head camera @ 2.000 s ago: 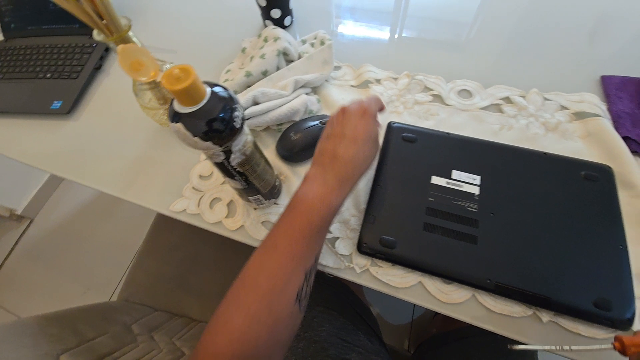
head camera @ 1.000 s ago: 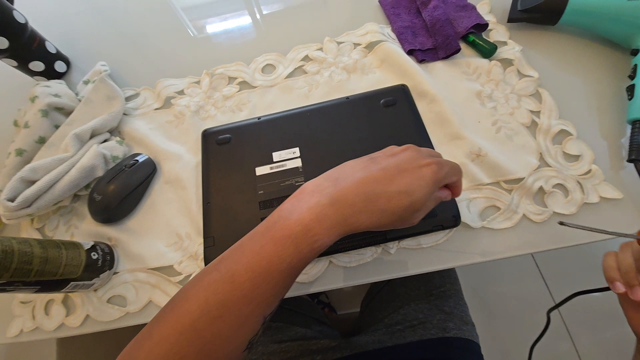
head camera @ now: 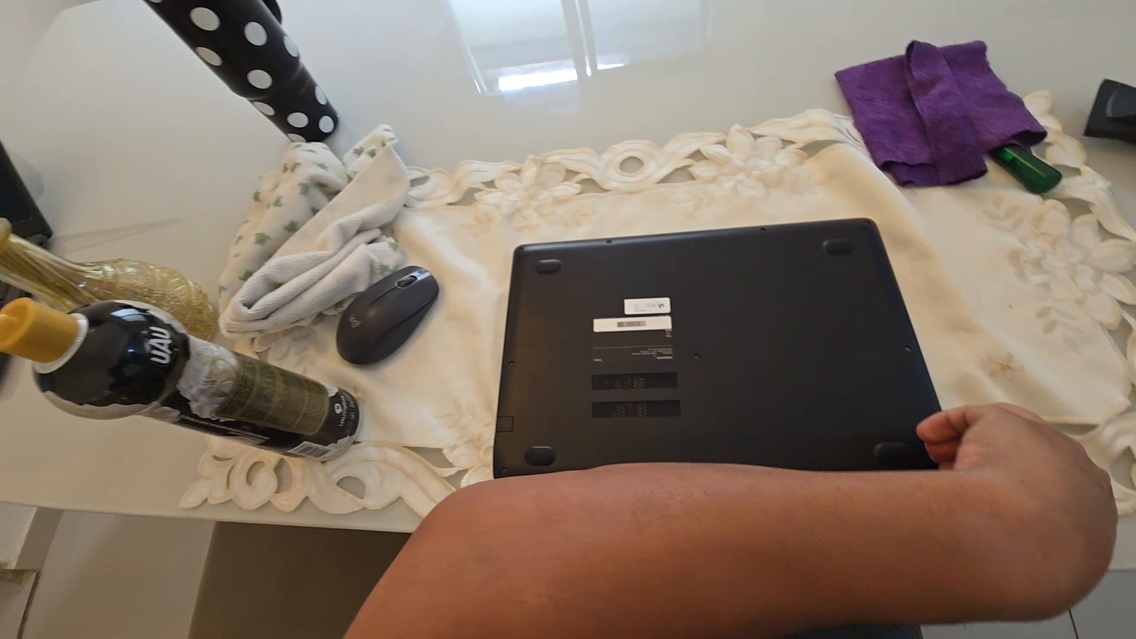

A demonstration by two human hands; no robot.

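Note:
A dark laptop (head camera: 728, 346) lies upside down on a cream cutwork table runner, its underside with rubber feet, screw holes and labels facing up. My left arm reaches across its near edge from the lower left. My left hand (head camera: 1021, 461) is at the laptop's near right corner, fingers curled inward; the fingertips are partly hidden, and whether they hold anything cannot be told. My right hand is not in view. Left of the laptop, a black wireless mouse (head camera: 388, 315) rests on the runner (head camera: 1003, 355).
On the left are a bottle with a yellow cap (head camera: 257, 390), a ribbed amber glass vase (head camera: 133, 284), a crumpled leaf-print cloth (head camera: 311, 231) and a polka-dot tumbler (head camera: 257, 67). A purple cloth (head camera: 941, 111) partly covers a green handle (head camera: 1027, 169) at the upper right.
My left hand has gone from beside the mouse, over the laptop, to its near right corner. The right hand with a screwdriver, seen one second ago, is out of view.

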